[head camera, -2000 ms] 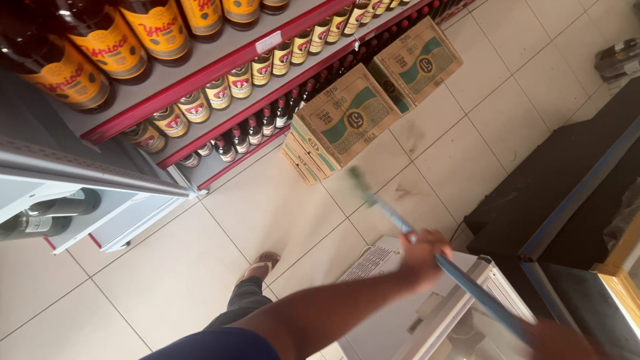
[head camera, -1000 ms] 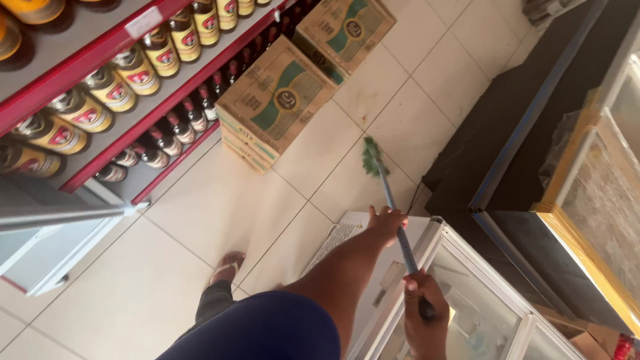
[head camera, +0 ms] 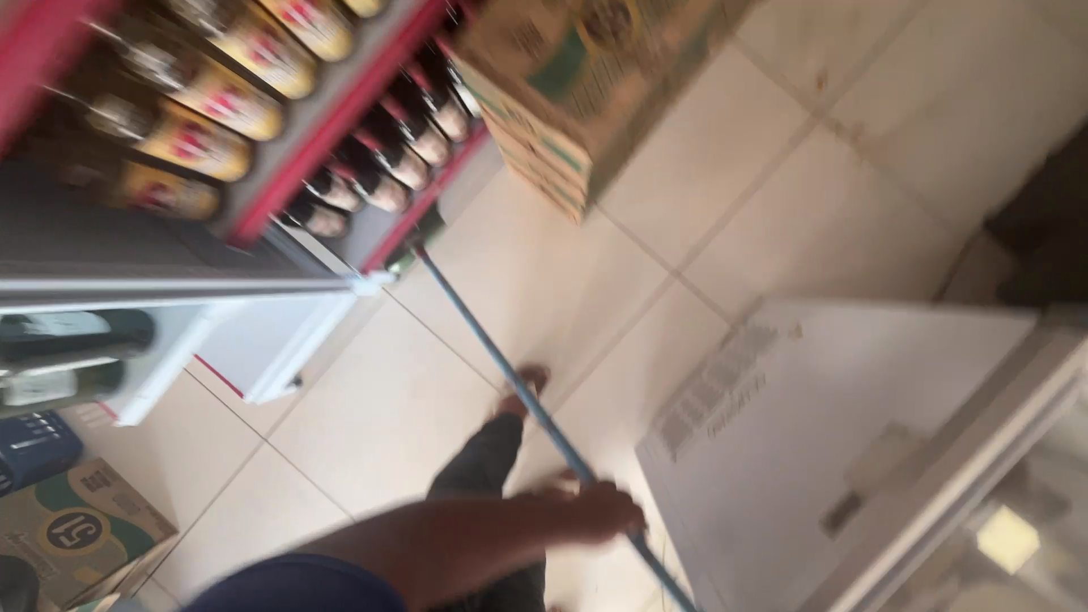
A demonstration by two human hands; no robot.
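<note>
A long blue pole [head camera: 501, 365] slants across the middle of the view. My left hand [head camera: 603, 512] is closed around its lower part, with the forearm coming from the bottom left. At its far end is a green-bristled broom head [head camera: 416, 251], blurred and partly hidden at the bottom edge of the red-trimmed shelf. My right hand is out of view, as is the near end of the pole. My sandalled foot [head camera: 531, 382] stands on the tiled floor below the pole.
Bottles [head camera: 246, 119] line the shelves at upper left. Stacked cardboard boxes [head camera: 586, 85] stand beside them. A white chest freezer [head camera: 816, 442] fills the lower right. Another cardboard box [head camera: 93, 527] sits at lower left, near a white shelf unit [head camera: 280, 348].
The broom head has moved from the open floor beside the boxes to the foot of the shelf. My right hand, on the pole one second ago, has left the view. The view has shifted considerably.
</note>
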